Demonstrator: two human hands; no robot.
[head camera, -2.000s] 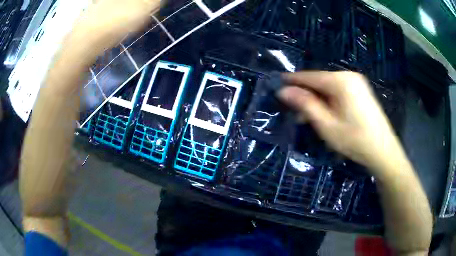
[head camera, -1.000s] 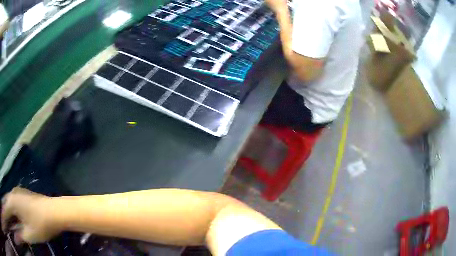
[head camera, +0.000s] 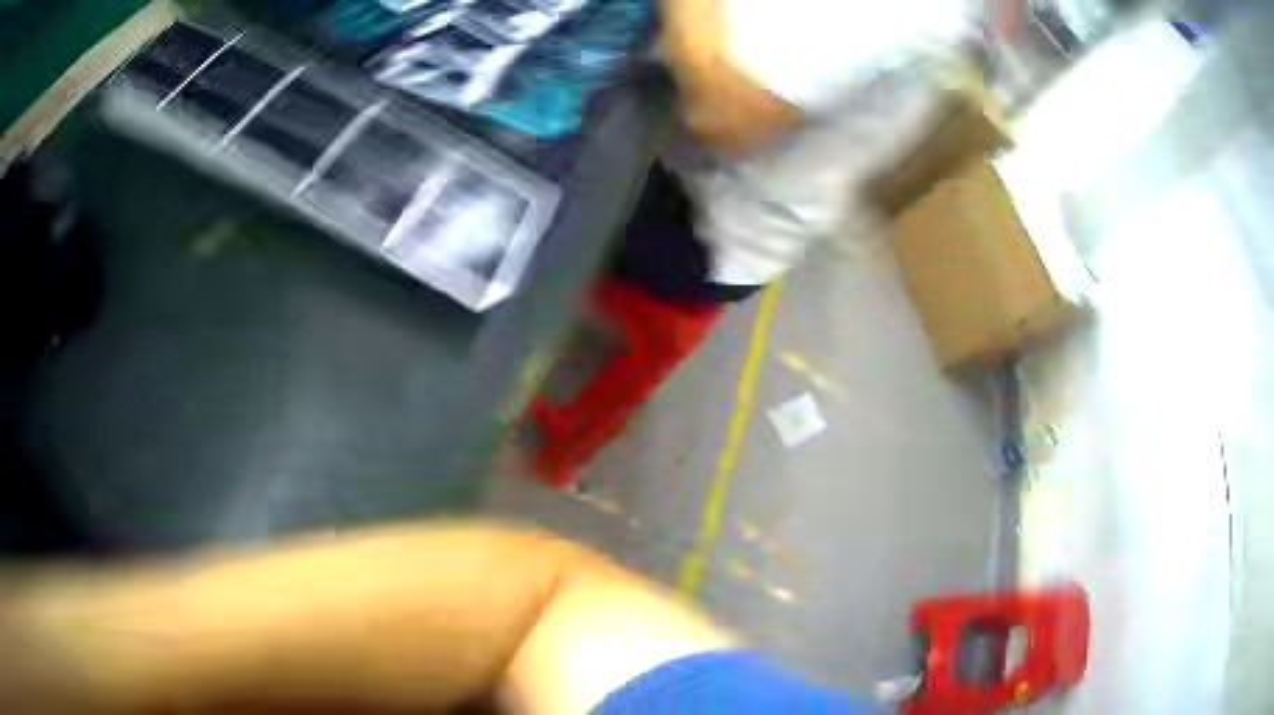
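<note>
Neither of my hands is in the picture. My bare right forearm and blue sleeve cross the bottom, and the arm runs out past the left edge, so what its hand does is hidden. A long die-cut film sheet (head camera: 315, 147) with dark rectangles and pale dividing lines lies on the dark bench mat at upper left. Beyond it, blurred blue-edged phone housings with white window borders (head camera: 538, 84) lie at the top. A black shape (head camera: 42, 279) is cut off by the left edge.
A seated person in a white top (head camera: 782, 196) is beside the bench on a red stool (head camera: 629, 370). Another red stool (head camera: 999, 650) stands at lower right. A cardboard box (head camera: 978, 266) and a white paper scrap (head camera: 796, 419) are on the grey floor beside a yellow line.
The view has swung right from the phone housings to the neighbouring bench and floor. My left arm and then my right hand have left the picture.
</note>
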